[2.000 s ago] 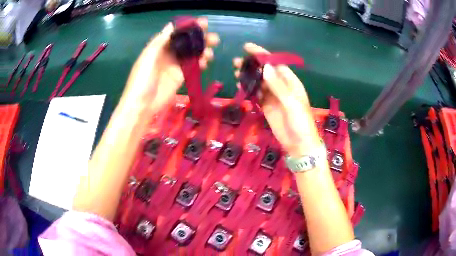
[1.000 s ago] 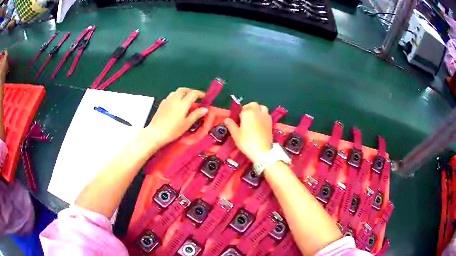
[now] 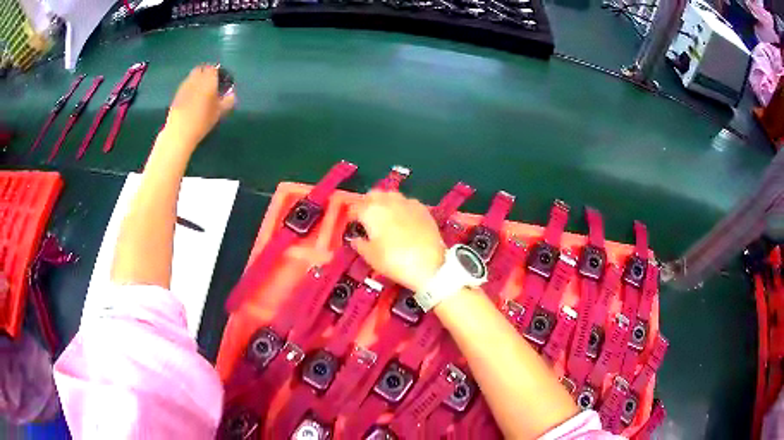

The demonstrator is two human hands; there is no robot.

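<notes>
My left hand [image 3: 199, 103] is stretched out over the green top beyond the paper, its fingers closed around a smartwatch, of which a small dark case part [image 3: 225, 82] shows. The rest of that watch is hidden. My right hand [image 3: 400, 236] is over the back rows of the orange-red compartment tray [image 3: 288, 191], its fingertips at a face-down smartwatch [image 3: 353, 230]; whether they grip it is unclear. The tray holds many face-down watches with dark red straps, one of them [image 3: 303, 216] at the back left corner.
Several set-aside watches [image 3: 110, 107] lie on the green top [image 3: 344, 103] at the left. A white paper sheet [image 3: 211, 219] with a pen [image 3: 189, 224] is left of the tray. An orange-red tray [image 3: 26, 249] is at far left, a metal post [image 3: 731, 232] at right, a black tray [image 3: 413, 19] opposite.
My left hand has left the tray's back left corner and reached forward-left to the set-aside watches. My right hand has stayed over the tray's back rows. A watch now shows uncovered at the corner.
</notes>
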